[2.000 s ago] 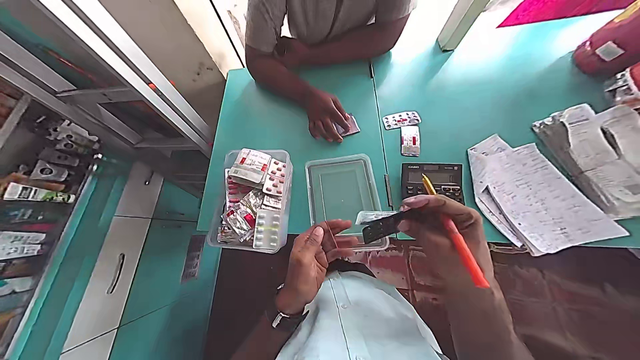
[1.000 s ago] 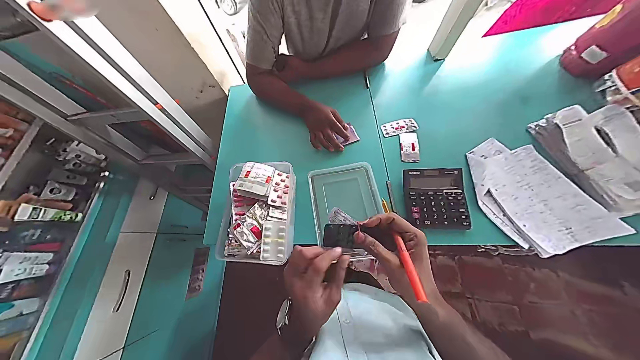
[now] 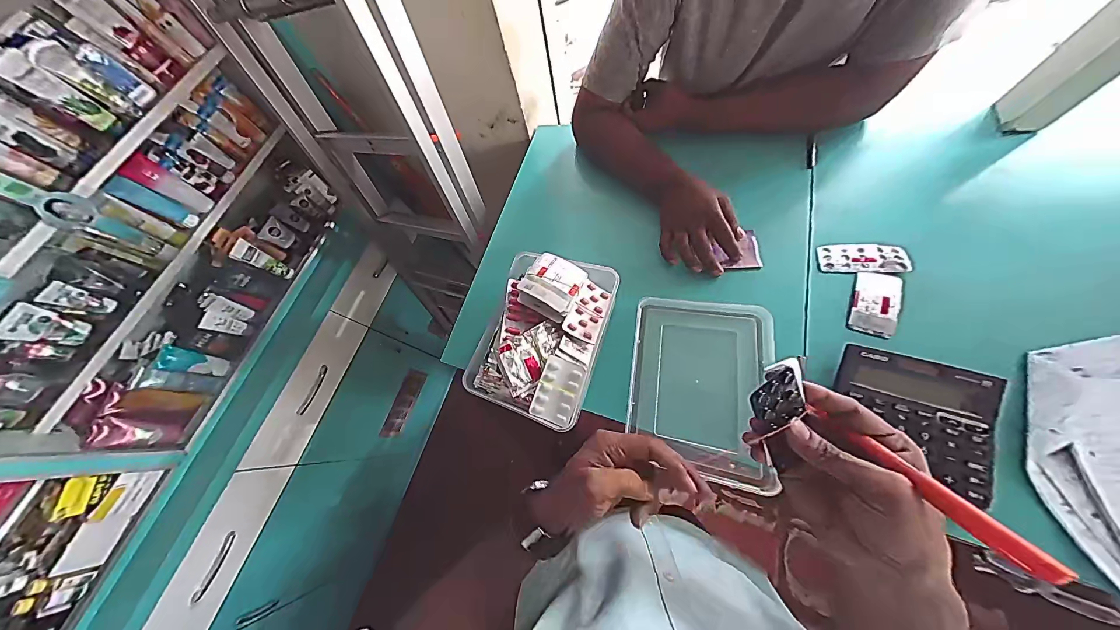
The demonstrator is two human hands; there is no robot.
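My right hand (image 3: 862,481) holds a dark, shiny blister pack (image 3: 778,396) between thumb and fingers, with an orange pen (image 3: 971,516) lying across the same hand. My left hand (image 3: 617,486) is low in front of my shirt, its fingers curled; whether anything is in it cannot be told. Between and beyond my hands lies a clear plastic lid (image 3: 707,376). Left of the lid, a clear plastic box (image 3: 479,372) holds blister packs of tablets (image 3: 560,385) and a white bundle of strips (image 3: 554,282).
Across the teal counter (image 3: 595,210), a person's hand (image 3: 700,226) rests on a purplish folded paper (image 3: 744,251). To the right are two blister packs (image 3: 864,258) (image 3: 875,304), a Casio calculator (image 3: 919,407) and written papers (image 3: 1076,437). Stocked shelves (image 3: 166,227) stand at left.
My hands have moved apart; the dark blister pack, near both hands one second ago, is now in my right hand alone. The view has swung toward the shelves.
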